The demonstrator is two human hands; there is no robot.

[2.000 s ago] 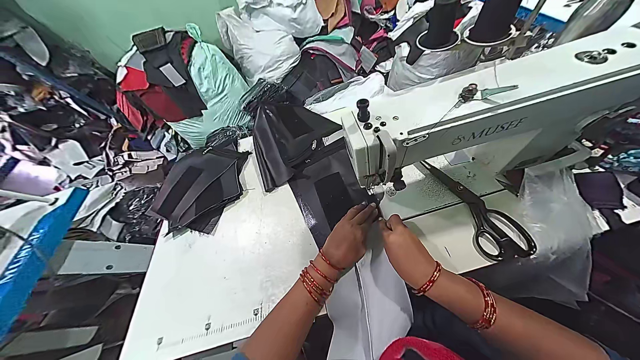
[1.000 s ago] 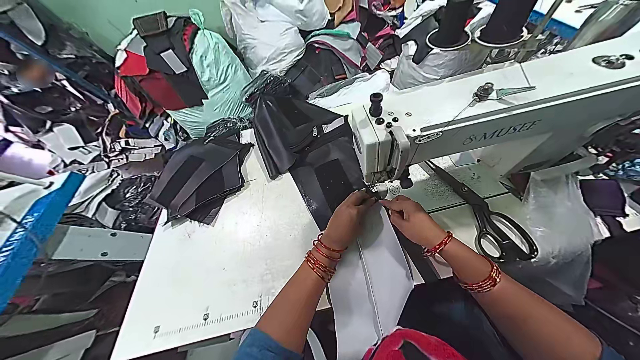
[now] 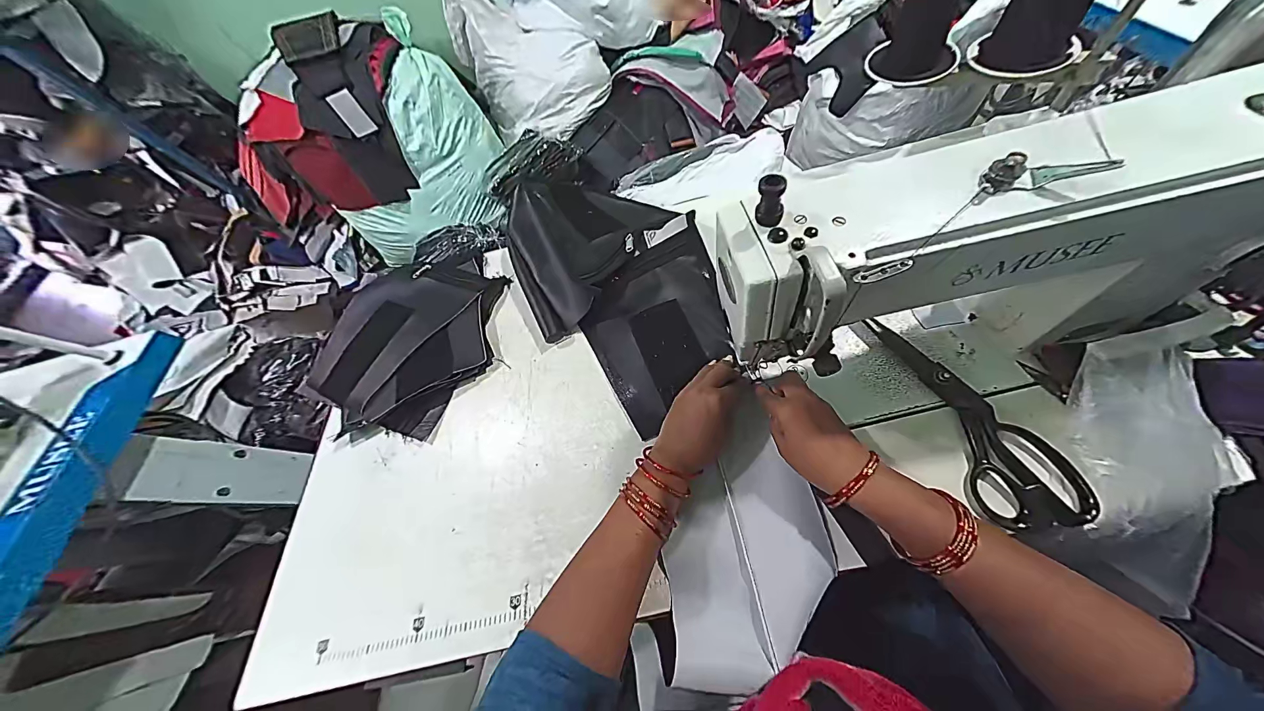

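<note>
At the presser foot of a white Musee sewing machine [image 3: 913, 252], my left hand [image 3: 699, 415] and my right hand [image 3: 805, 430] pinch the edge of a fabric piece. Its pale grey side [image 3: 755, 553] hangs toward me, with a seam line down it. A black panel with a darker rectangle [image 3: 667, 341] lies left of the needle area. My left hand is on its near corner. Fingertips and needle partly hide each other. Black folded pieces [image 3: 568, 257] lie behind the panel, and a fanned stack of black pieces [image 3: 410, 341] sits farther left.
Large black-handled scissors [image 3: 987, 434] lie right of my right hand, beside a clear plastic bag [image 3: 1145, 454]. The white table [image 3: 415, 553] bears a printed scale near its front edge. Filled bags [image 3: 434, 138] and thread cones [image 3: 913, 39] stand behind.
The black panel beside the needle has shifted slightly, and the pale grey piece lies differently below my hands. Both hands stay at the needle area.
</note>
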